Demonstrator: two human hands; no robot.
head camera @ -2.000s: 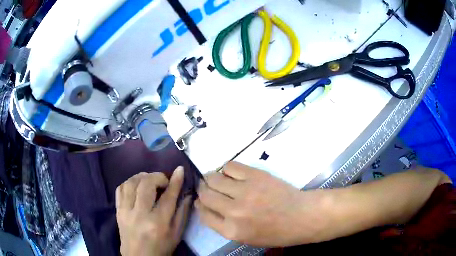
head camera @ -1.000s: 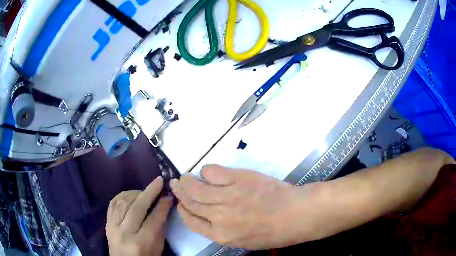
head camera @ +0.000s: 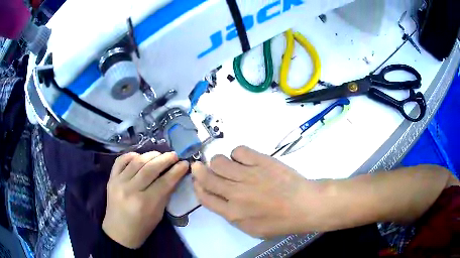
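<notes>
The dark purple cloth [head camera: 83, 191] runs from under the sewing machine head [head camera: 171, 55] down over the table's front left. My left hand [head camera: 138, 194] holds the cloth edge, with thumb and fingertips just below the grey-blue cylindrical attachment [head camera: 184, 138]. My right hand [head camera: 247, 194] has its fingertips at the same edge, close against the left fingertips, with fingers curled. The bit of cloth between the fingertips is small and mostly hidden. The needle and presser foot are largely hidden behind the attachment and my fingers.
Black shears [head camera: 353, 88], blue-handled snips [head camera: 318, 118] and scissors with green and yellow loops [head camera: 300, 65] lie right of the machine head. A ruler strip [head camera: 403, 146] follows the table edge. Plaid fabric [head camera: 48, 201] hangs at left. Blue material [head camera: 428, 143] is at far right.
Both hands have moved up with the cloth edge, closer to the attachment and needle area. The camera view has shifted, and a rounded plate edge shows below the fingers.
</notes>
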